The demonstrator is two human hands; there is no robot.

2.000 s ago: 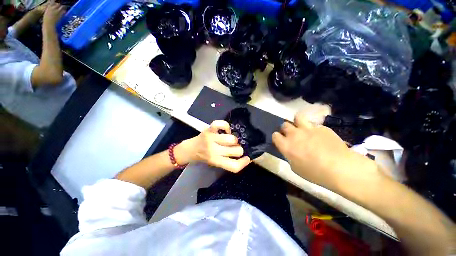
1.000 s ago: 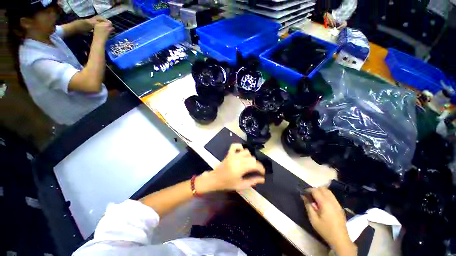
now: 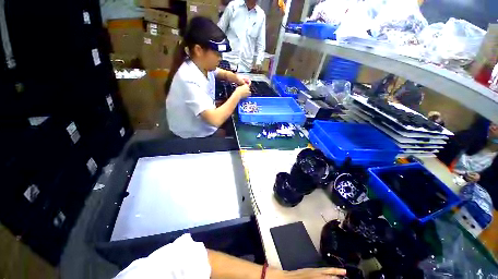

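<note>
Several glossy black round housings stand clustered on the cream bench (image 3: pixel 262 163). One housing (image 3: pixel 349 188) shows a ring of pale dots inside; another (image 3: pixel 288 189) sits at the cluster's left edge. A dark flat mat (image 3: pixel 295 245) lies left of the nearer housings. My left hand (image 3: pixel 308 273) is at the bottom edge, partly cut off, with its fingers stretched right across the mat's near end toward a black housing. Whether it holds anything is hidden. My right hand is out of the picture.
A large black-rimmed tray with a white bottom (image 3: pixel 180 190) is on the left. Blue bins (image 3: pixel 355 141) and a bin of black parts (image 3: pixel 418 188) stand behind the housings. A seated person (image 3: pixel 191 98) works beyond the tray. A shelf crosses the upper right.
The view has swung up and left. My left hand has gone from above the mat to its near end beside the housings. My right hand has left the picture.
</note>
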